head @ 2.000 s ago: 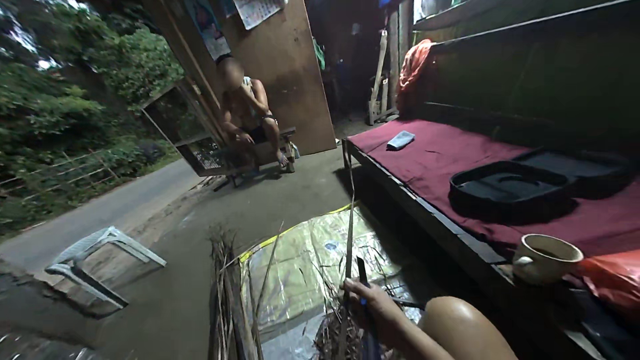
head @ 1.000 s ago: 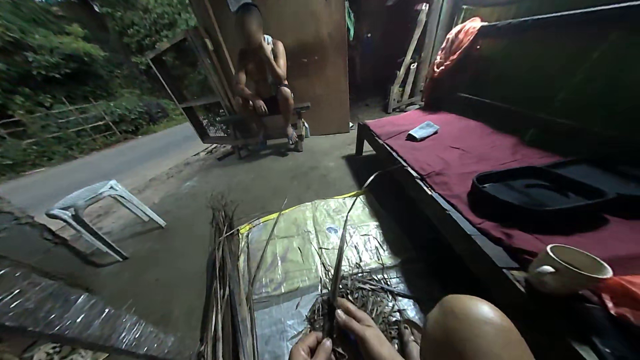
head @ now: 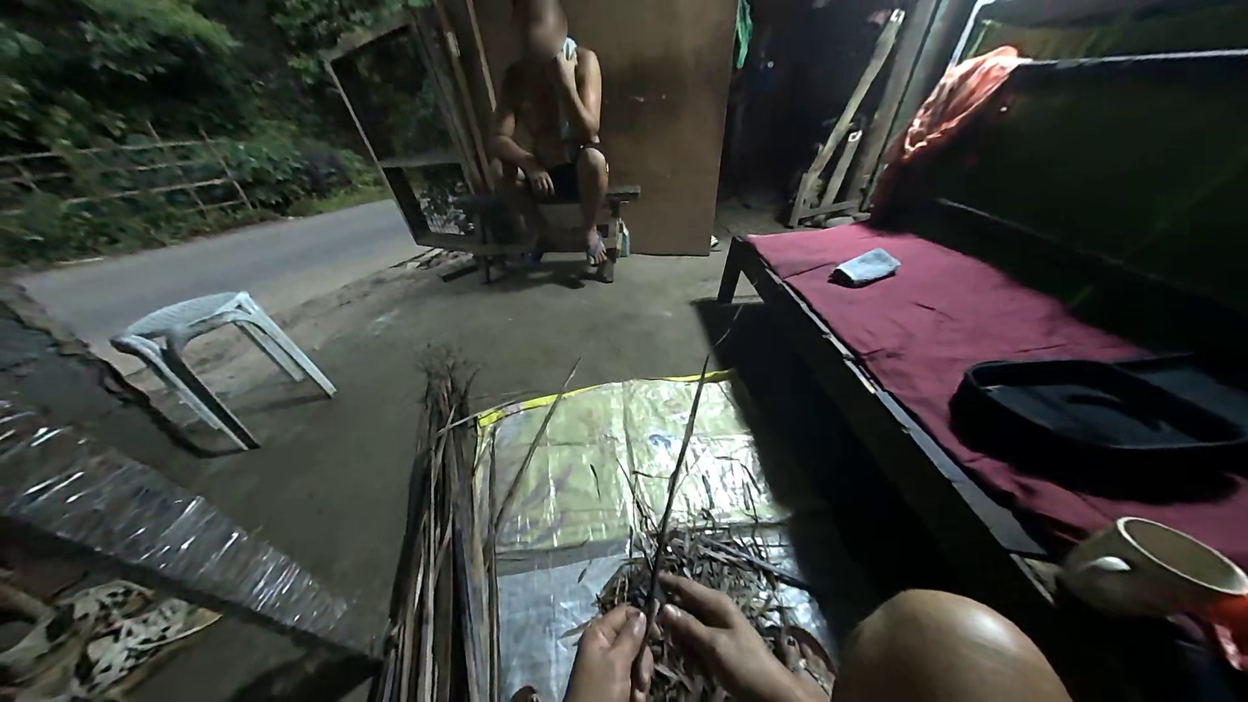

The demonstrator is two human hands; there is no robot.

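My left hand (head: 609,651) pinches the lower part of a long, thin dried leaf strip (head: 675,468) between thumb and fingers. My right hand (head: 726,639) touches the same strip just to the right, its thumb and fingertips closed on it. The strip points up and away over a plastic sheet (head: 561,512) with a yellow edge. Under and around my hands lies a heap of dried leaf scraps (head: 717,565). A bundle of long dried leaf strips (head: 439,565) runs along the left side of the sheet. The lower end of the held strip is partly hidden by my fingers.
My bent knee (head: 951,648) is at the lower right. Beside it stands a low platform with a red cloth (head: 936,312), an open black case (head: 1092,409) and a mug (head: 1155,565). A plastic stool (head: 205,322) stands left. A person (head: 551,127) sits on a bench ahead.
Two seconds ago a dark, narrow tool was in one hand beside the strip; it no longer shows. Both hands are now together on the strip. The view has swung right.
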